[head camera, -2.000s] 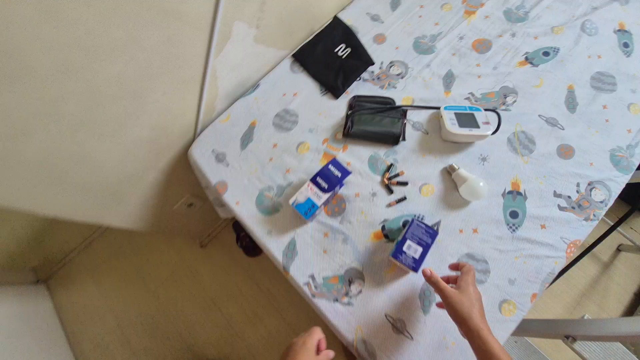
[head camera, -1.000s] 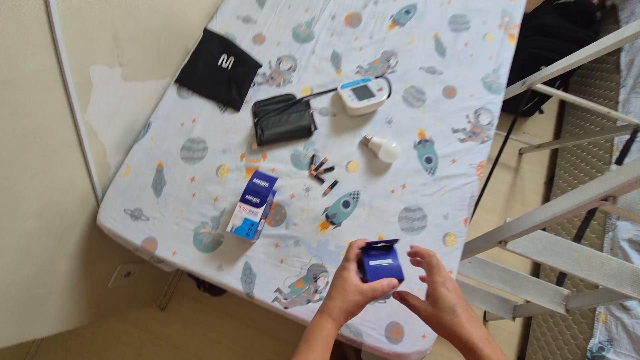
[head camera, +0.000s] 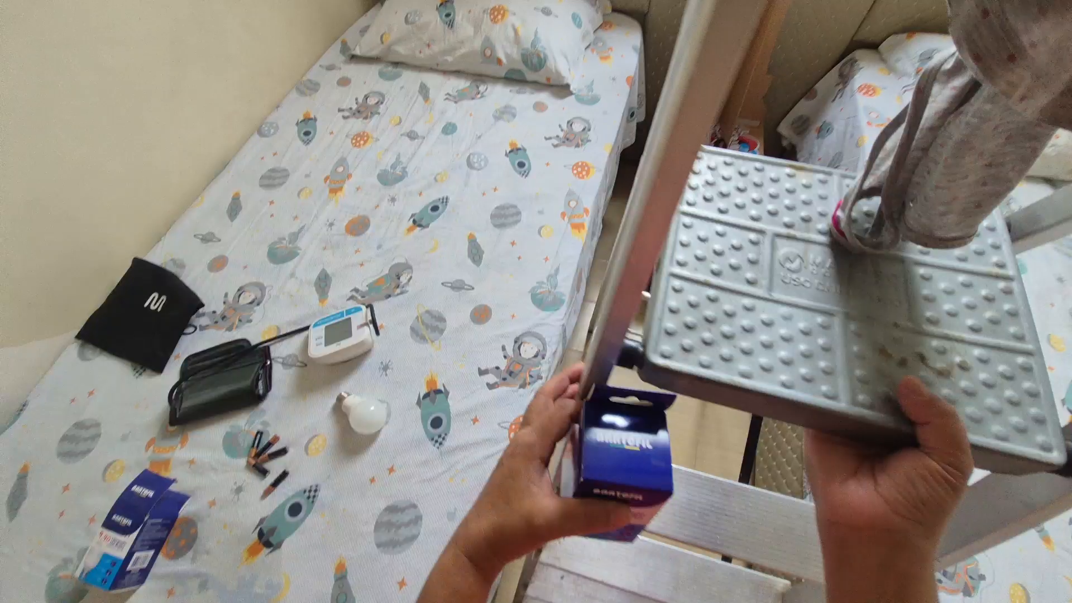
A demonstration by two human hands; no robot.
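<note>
My left hand (head camera: 536, 477) holds a blue light bulb box (head camera: 624, 456) upright beside the metal rail of a stepladder, its top flap raised. With my right hand (head camera: 892, 486) I grip the front edge of the ladder's grey studded platform (head camera: 846, 327), thumb on top. On the patterned bed sheet to the left are a white light bulb (head camera: 366, 414), several small batteries (head camera: 266, 459), a blood pressure monitor (head camera: 339, 332), its dark cuff (head camera: 222, 392), a black pouch (head camera: 141, 314) and another blue and white box (head camera: 134, 532).
The ladder's side rail (head camera: 662, 184) rises between the bed and its platform. Grey speckled fabric (head camera: 963, 159) hangs at the upper right, over the platform. A pillow (head camera: 486, 38) lies at the bed's far end. Metal ladder steps (head camera: 729, 502) are below.
The view has swung right to the stepladder. The box, on the bed two seconds ago, is in my left hand by the rail. My right hand has moved from near the box onto the platform edge.
</note>
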